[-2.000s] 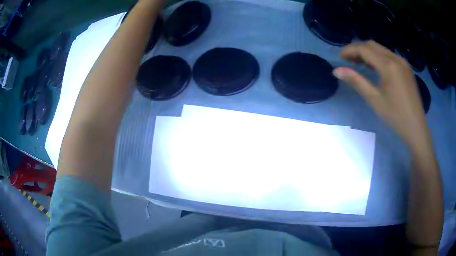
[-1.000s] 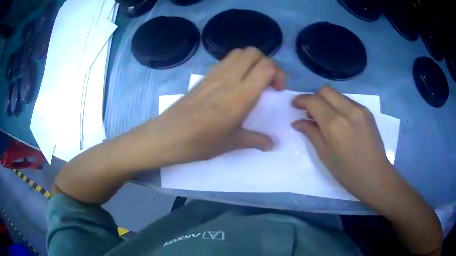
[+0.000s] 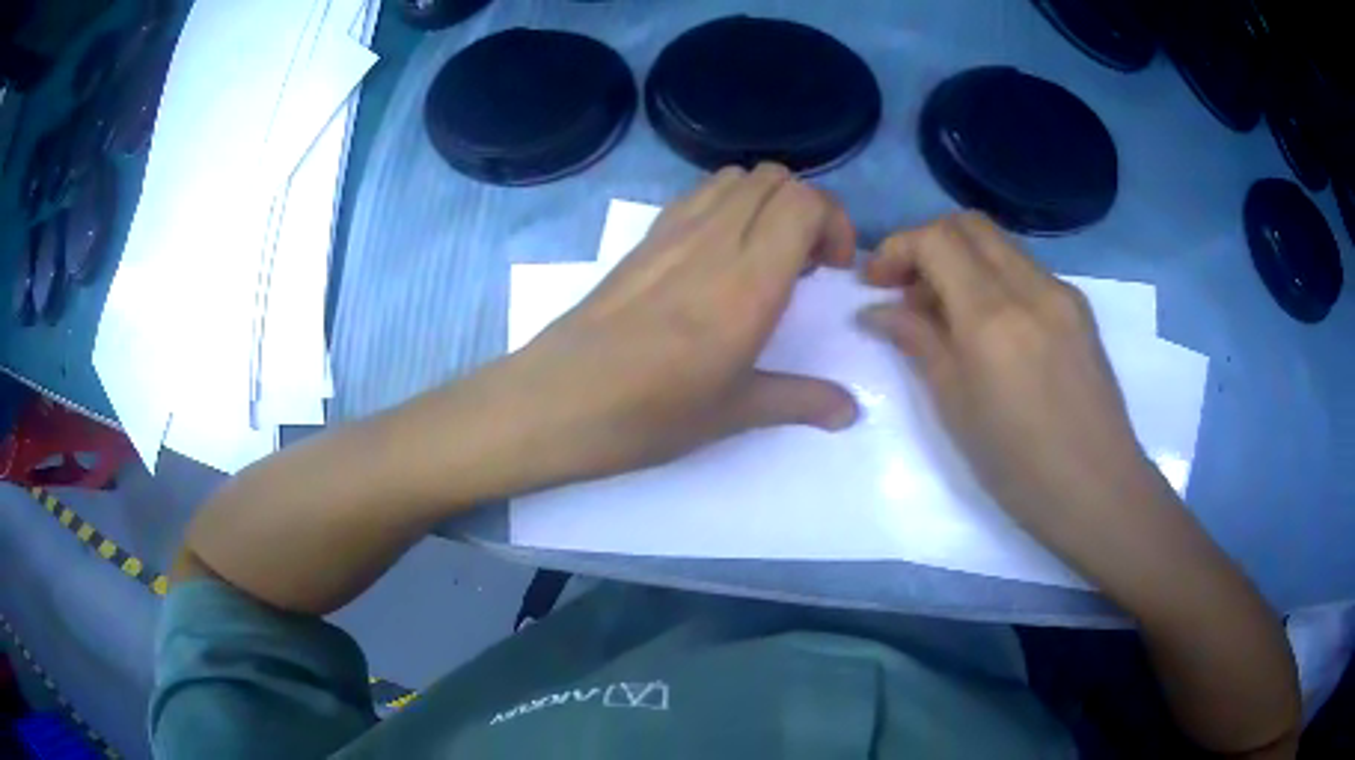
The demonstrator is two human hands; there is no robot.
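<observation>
Two overlapping white backing sheets (image 3: 669, 512) lie flat on the pale blue mat right in front of me. My left hand (image 3: 699, 327) lies over the upper middle of the sheets, its thumb pointing right and its fingers bent at the upper edge. My right hand (image 3: 1011, 356) is just to the right, fingertips bent together near the left fingertips. Whether any small adhesive piece is between the fingertips cannot be seen. Black oval ear cup parts (image 3: 762, 95) lie singly in a row beyond the sheets.
An uneven stack of white sheets (image 3: 223, 238) lies at the left. Smaller-looking black parts (image 3: 89, 223) cluster on green at the far left. More black ovals (image 3: 1293, 250) are at the right and upper right. A red stool (image 3: 67, 449) stands below left.
Both hands have come from beyond and right of the sheets onto them. Since one second ago, the right fingertips have moved up and closer to the left fingertips. The view has shifted slightly.
</observation>
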